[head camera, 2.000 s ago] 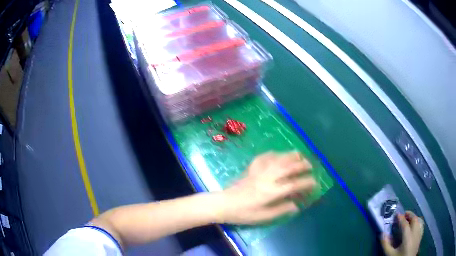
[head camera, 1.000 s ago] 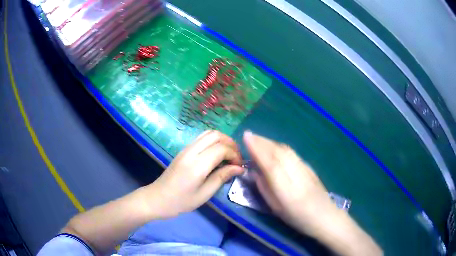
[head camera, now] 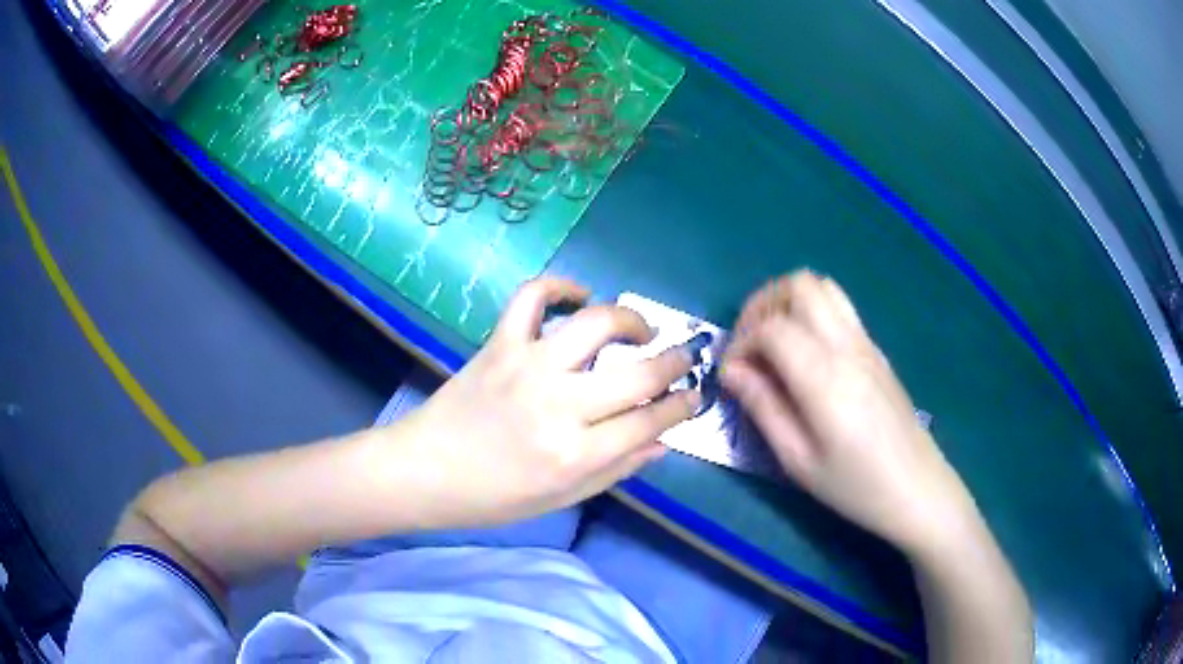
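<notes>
A flat silver metal panel (head camera: 701,438) lies on the dark-green surface close in front of me, partly hidden under both hands. A round opening with dark parts shows between my fingertips. My left hand (head camera: 558,405) lies over the panel's left part, fingertips against it at the opening. My right hand (head camera: 837,402) is over its right part, fingers bent together at the opening's right side, slightly blurred. I cannot tell whether a ring is between them. Many thin red rings (head camera: 513,117), some nested in a row, others loose, lie on the green mat (head camera: 376,240).
A small red clump (head camera: 327,26) with loose rings lies farther left on the mat. Clear trays with red strips (head camera: 162,59) stand at the upper left. Blue lines (head camera: 895,195) edge the surface. Metal rails (head camera: 1025,169) run beyond. Grey floor with a yellow line (head camera: 97,344) is at left.
The right hand first held a panel at far right while the left was over the rings; both then met at the panel. Since then, they have moved slightly right, with left fingers spread over it.
</notes>
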